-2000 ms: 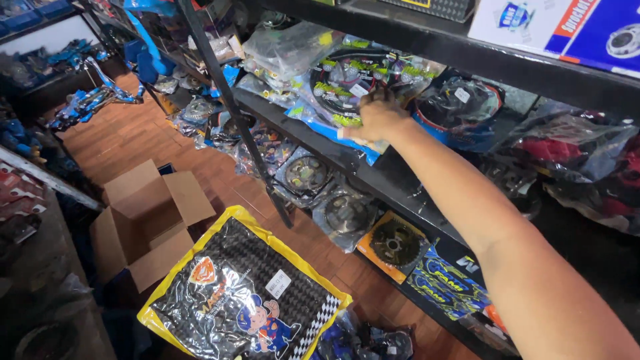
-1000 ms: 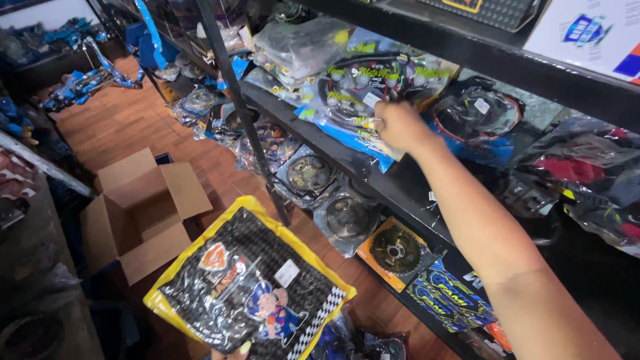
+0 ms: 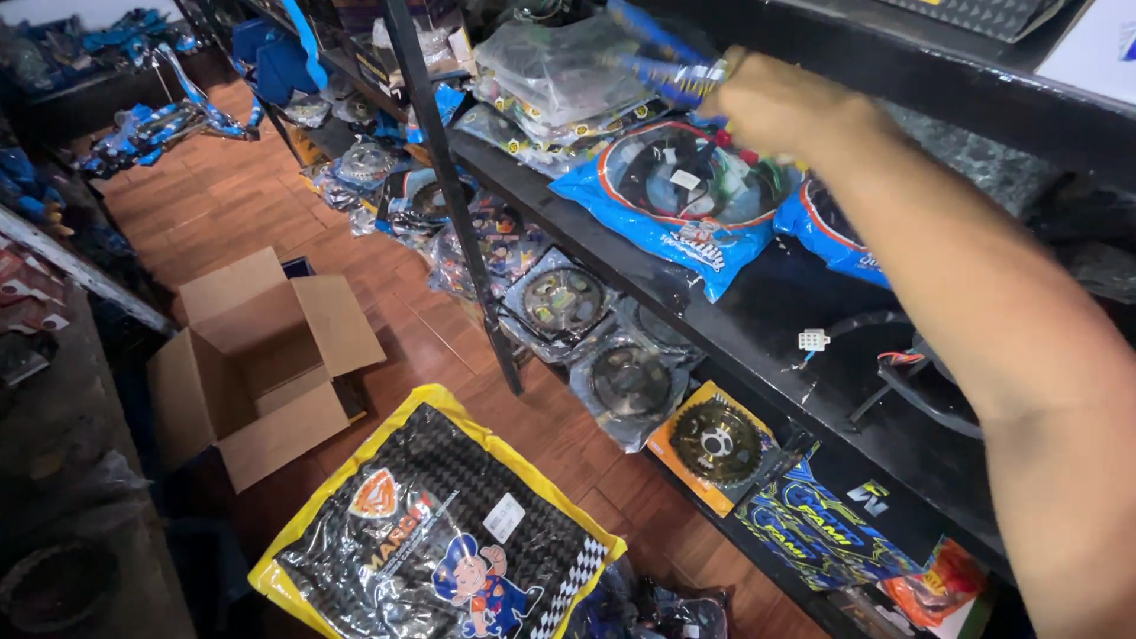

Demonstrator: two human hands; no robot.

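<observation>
My right hand (image 3: 772, 106) is raised over the shelf at the upper right, gripping a motion-blurred blue-and-yellow plastic package (image 3: 666, 71). Directly below it, a blue clear-fronted bag of coiled wiring (image 3: 683, 191) lies on the black shelf. A similar blue bag (image 3: 830, 231) is beside it, partly behind my forearm. To the left are stacked clear plastic packages (image 3: 568, 75). A large black bag with yellow edges and a cartoon figure (image 3: 426, 532) fills the lower middle, tilted, with a white sticker. My left hand is not visible.
An open cardboard box (image 3: 266, 373) stands on the wooden floor. A slanted black metal post (image 3: 453, 195) supports the shelf. Packaged sprockets (image 3: 714, 444) line the lower level. A loose white connector (image 3: 812, 340) lies on the shelf; blue parts (image 3: 160, 133) are on the far floor.
My right hand has lifted the package off the shelf, and the blue bag of wiring now shows there. Fingertips at the yellow-edged bag's lower edge a second ago are out of sight.
</observation>
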